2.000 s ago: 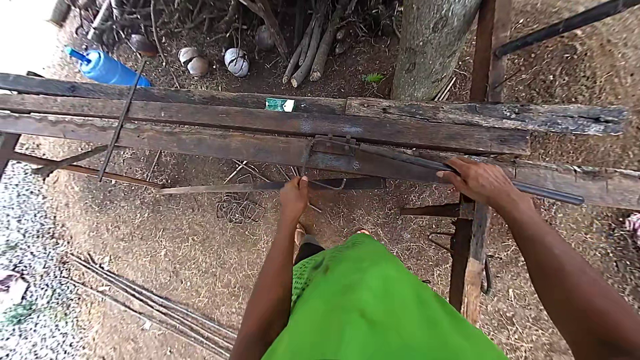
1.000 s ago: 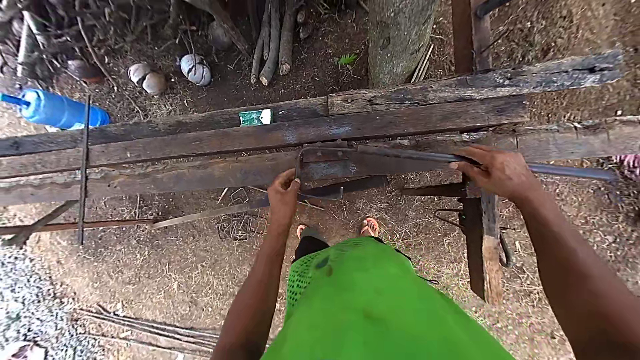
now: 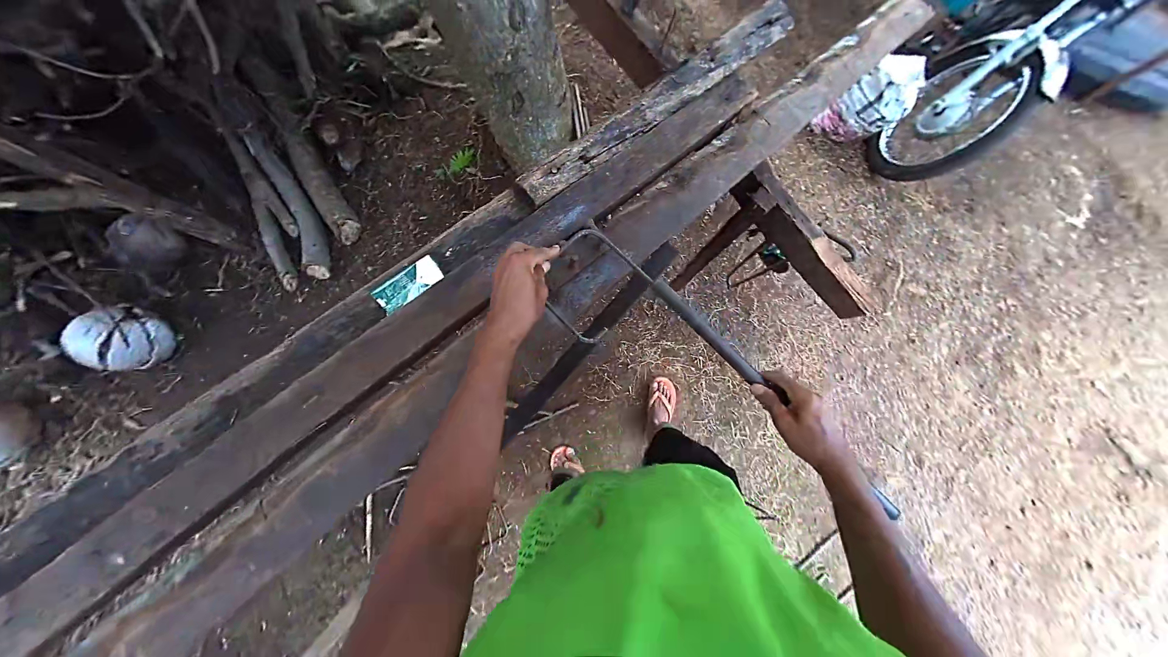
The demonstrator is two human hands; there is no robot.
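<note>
My right hand point(image 3: 803, 420) is closed round a long dark metal bar point(image 3: 698, 324) that slants from the planks toward my right side. The bar's far end meets a bent thin metal rod point(image 3: 593, 233) on the wooden planks. My left hand point(image 3: 522, 287) pinches the end of this rod, or a piece touching it, with thumb and fingers. Another bent thin rod point(image 3: 575, 335) shows below my left hand, at the near edge of the planks. Long dark wooden planks point(image 3: 365, 388) lie side by side under both. A small green and white packet point(image 3: 408, 285) lies on them.
A tree trunk point(image 3: 511, 82), cut branches point(image 3: 287, 192) and a cracked coconut husk point(image 3: 119, 338) are beyond the planks. A wooden support post point(image 3: 812, 255) stands at the right. Farther right are a white bag point(image 3: 881, 91) and a motorcycle wheel point(image 3: 958, 123). My sandalled feet are below.
The view has turned and shifted right. My right hand has swung the bar from lying nearly along the planks to crossing them toward my body. My left hand remains at the planks near the bar's far end.
</note>
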